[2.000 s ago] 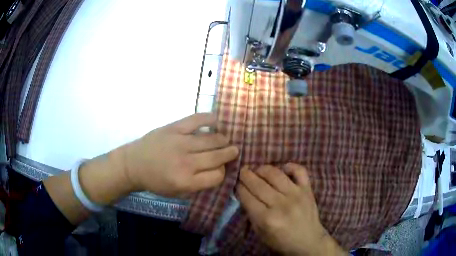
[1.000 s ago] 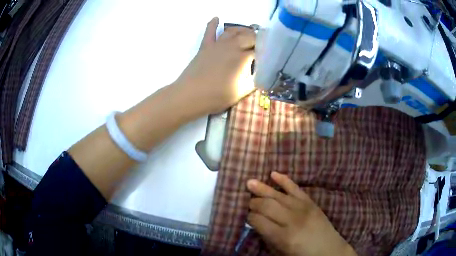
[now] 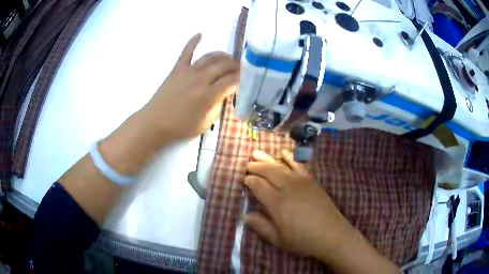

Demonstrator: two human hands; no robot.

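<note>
A brown-red plaid garment panel (image 3: 375, 182) lies under the lit needle area and to the right of it, with a long plaid strip (image 3: 217, 214) along its left side. A white edging (image 3: 239, 241) shows between them near the front. The presser foot's yellow bit (image 3: 253, 132) is over the cloth. My left hand (image 3: 201, 93) is beside the machine head, its thumb raised; its fingertips are hidden behind the head, so its hold is unclear. My right hand (image 3: 292, 206) rests on the panel just in front of the foot, fingers bent on the cloth near the strip.
The white sewing machine (image 3: 343, 64) with blue stripe stands over the work. Heaped plaid strips (image 3: 45, 69) lie at the table's left. A measuring scale (image 3: 155, 256) runs along the front edge. A small dark tool (image 3: 453, 208) is at the right edge.
My left hand went from the front cloth up beside the machine head. My right hand moved forward toward the foot. The strip's end now shows beyond the head, and the view has shifted.
</note>
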